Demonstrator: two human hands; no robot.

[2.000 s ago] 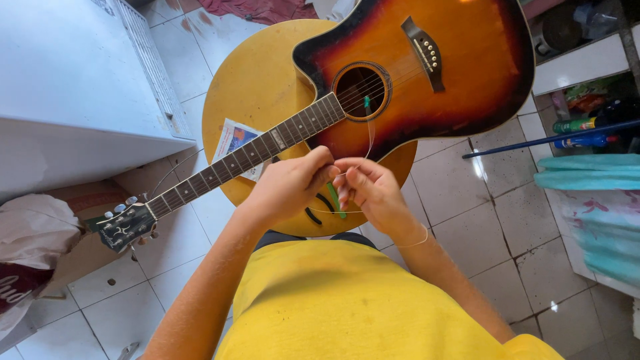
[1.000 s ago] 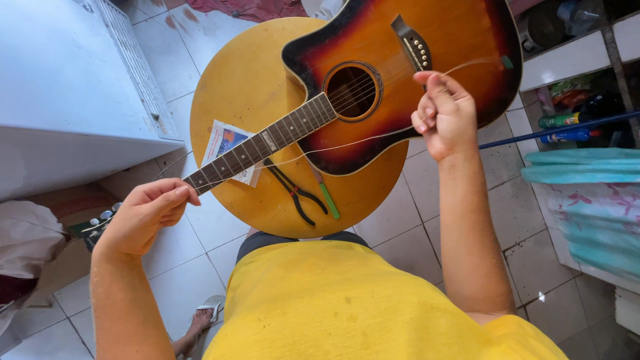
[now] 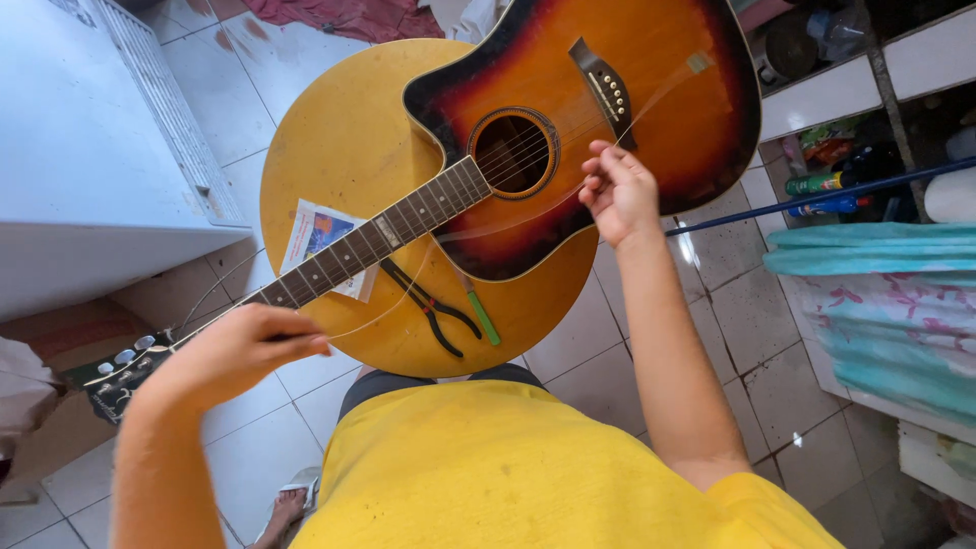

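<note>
A sunburst acoustic guitar (image 3: 679, 145) lies with its body on a round yellow table, its neck pointing to the lower left. My right hand (image 3: 619, 187) is over the body below the bridge (image 3: 605, 88), fingers closed on a thin guitar string (image 3: 526, 226). The string sags in a curve from there to my left hand (image 3: 240, 351), which pinches it near the neck, above the headstock (image 3: 126, 381). A small greenish tag (image 3: 698, 62) shows near the string's far end. Black-handled pliers (image 3: 432, 305) and a green-handled tool (image 3: 483, 316) lie below the neck.
A printed packet (image 3: 305, 236) lies partly under the neck on the round table (image 3: 335, 99). A white appliance (image 3: 91, 152) stands at the left. A blue pole (image 3: 823, 196), shelves with bottles and a teal curtain (image 3: 877, 252) are at the right. A loose string curves beside the headstock.
My hands were together below the sound hole two seconds ago and are now far apart, with the string stretched loosely between them. Since one second ago, my left hand has moved slightly inward.
</note>
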